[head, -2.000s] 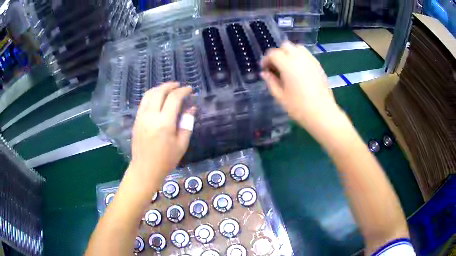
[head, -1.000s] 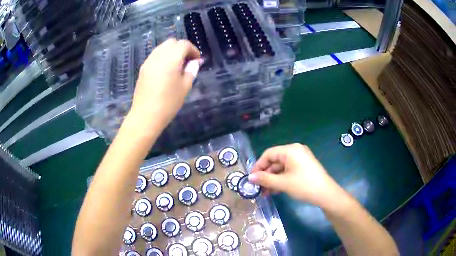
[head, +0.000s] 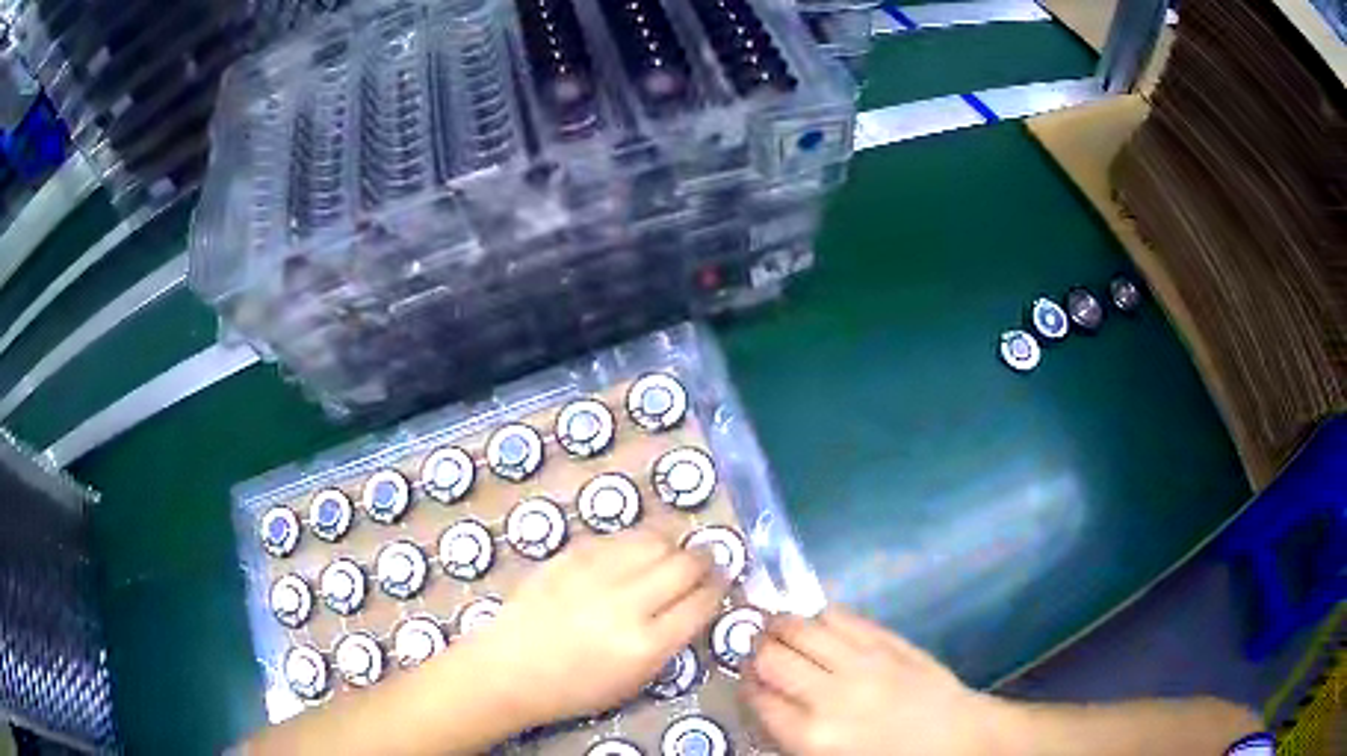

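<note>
The clear blister tray (head: 251,510) lies in front of me over brown, with rows of white-faced round parts (head: 656,400) in its pockets. My left hand (head: 606,613) lies across its middle rows and hides several pockets. Its bunched fingertips are at the lower edge of a round part in the right column (head: 717,551); whether they grip anything cannot be told. My right hand (head: 864,682) is at the tray's right edge, its fingertips on the round part in the pocket below (head: 739,638).
A thick stack of slotted trays (head: 517,244) stands behind; its top tray holds black parts in the right channels. Several loose round parts (head: 1019,349) lie on the green bench (head: 931,458). A cardboard stack (head: 1234,251) is at right, a blue crate (head: 1285,554) lower right, a ribbed clear pile (head: 45,591) at left.
My left hand has moved from the slotted trays down to the blister tray. My right hand has lowered along its edge; the held part is now down, and right-column pockets empty before hold parts.
</note>
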